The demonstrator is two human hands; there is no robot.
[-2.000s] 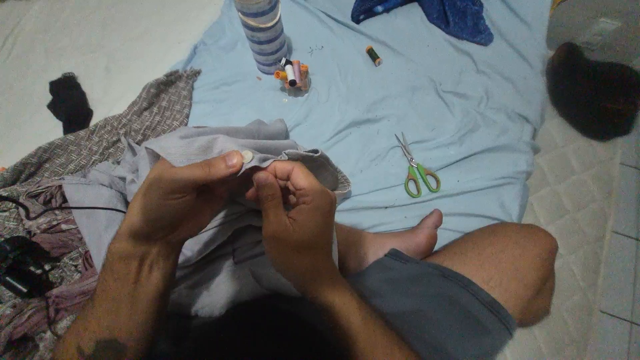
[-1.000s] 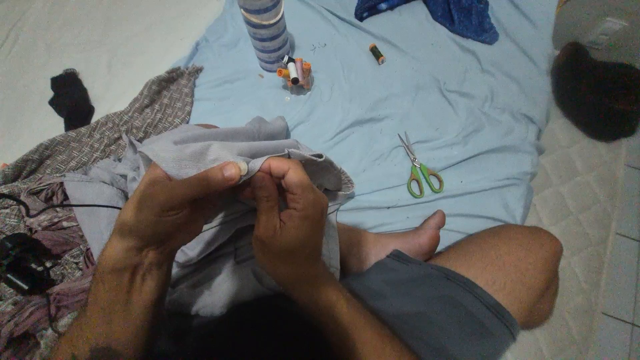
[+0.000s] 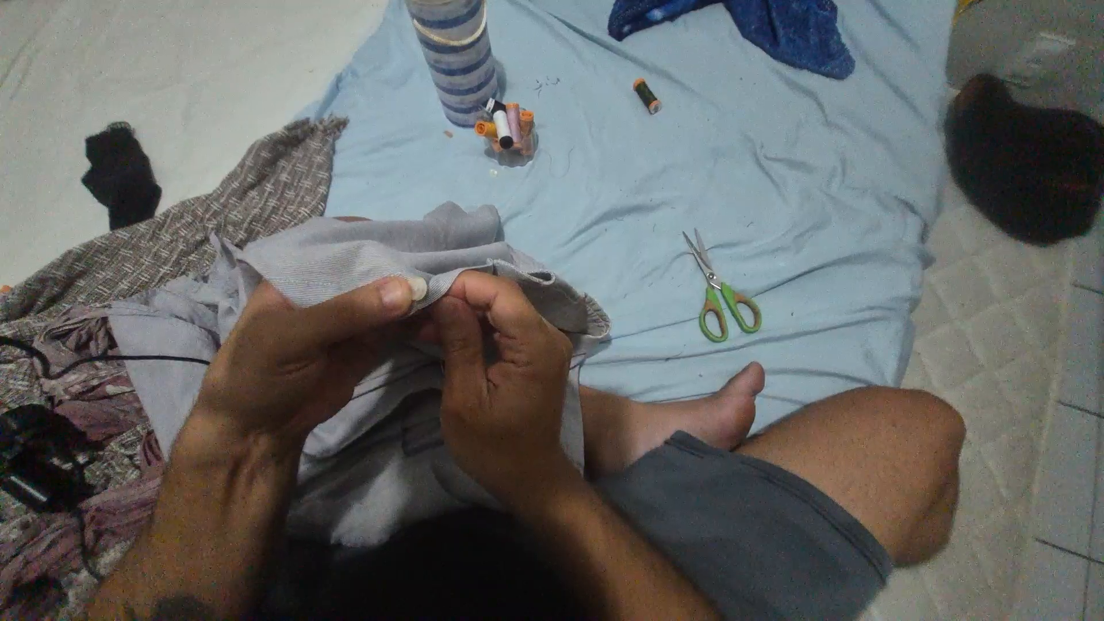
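Observation:
A light grey, finely striped cloth garment (image 3: 345,250) lies bunched over my lap. My left hand (image 3: 302,354) grips its folded edge, the thumb lying beside a small pale round thing, perhaps a button (image 3: 417,288). Close to its right, my right hand (image 3: 509,379) pinches the same edge between thumb and forefinger. Whether a needle is between those fingertips cannot be seen. Scissors with green handles (image 3: 723,297) rest on the light blue sheet (image 3: 621,190) to the right, blades slightly apart.
Thread spools (image 3: 509,128) stand in a small clear container by a blue-striped cylinder (image 3: 455,60). A dark spool (image 3: 646,96) lies farther right. Around are a blue cloth (image 3: 776,34), a black cloth (image 3: 122,175), a patterned blanket (image 3: 216,198), a black cable (image 3: 129,357) and a dark furry shape (image 3: 1022,164).

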